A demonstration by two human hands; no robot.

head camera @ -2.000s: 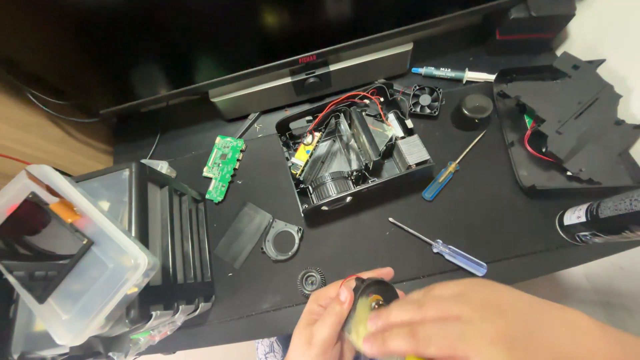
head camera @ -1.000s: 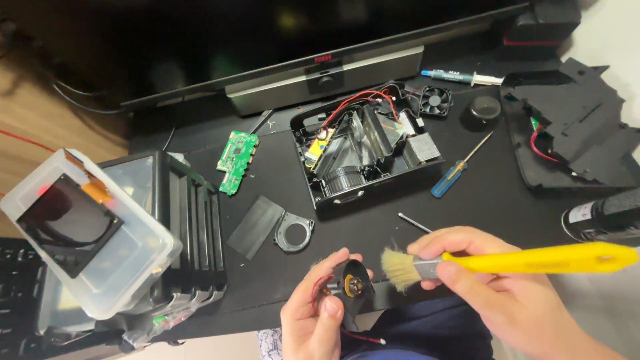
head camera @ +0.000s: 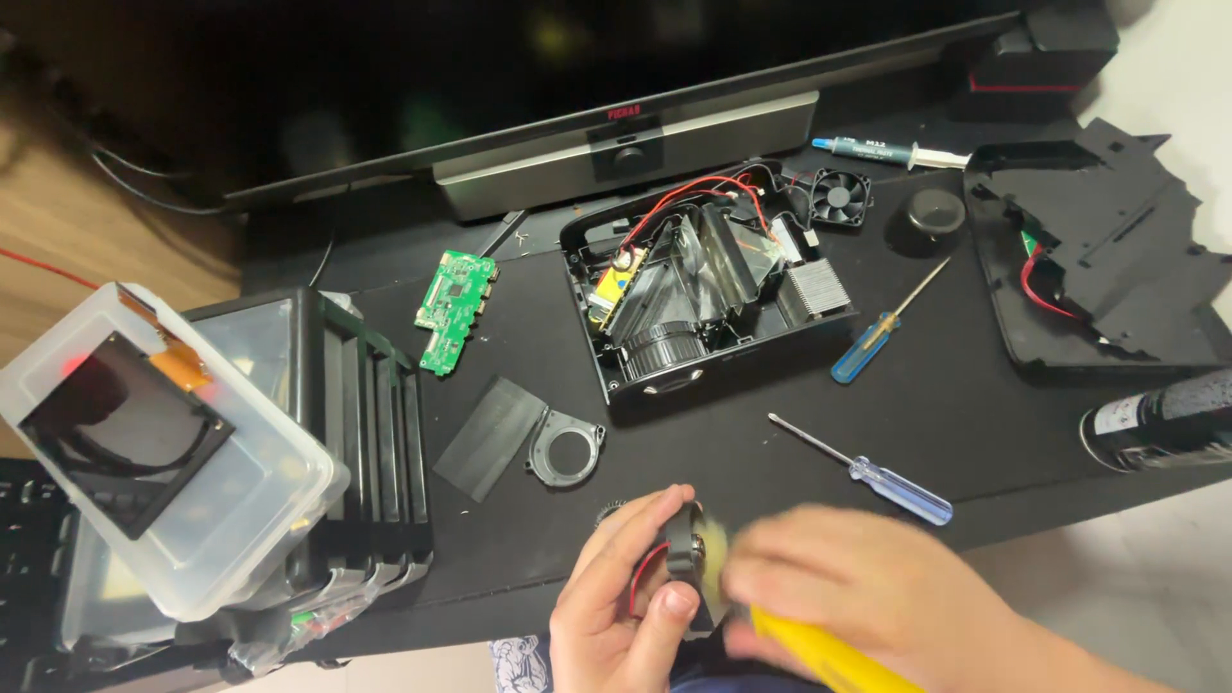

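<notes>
My left hand (head camera: 626, 597) holds a black blower fan housing (head camera: 684, 541) with a red wire, its open side turned to the right. My right hand (head camera: 847, 577), blurred, grips a yellow-handled brush (head camera: 818, 654); its pale bristles (head camera: 714, 558) touch the open side of the housing. Behind my left hand a toothed black fan wheel (head camera: 608, 510) is partly hidden. The blower's flat cover (head camera: 565, 450) lies on the desk to the upper left. Farther back is an opened black device casing (head camera: 712, 279) with a lens, heatsink and wires.
A green circuit board (head camera: 457, 308), two screwdrivers (head camera: 900, 489) (head camera: 890, 322), a small fan (head camera: 839, 197), a syringe (head camera: 890, 152) and a round black cap (head camera: 934, 214) lie about the desk. At right are a casing cover (head camera: 1136, 250) and spray can (head camera: 1165, 419); at left, a plastic box (head camera: 289, 510).
A second ago the brush was apart from the fan housing; now its bristles are against it. The housing's open side has turned more to the right in my left hand.
</notes>
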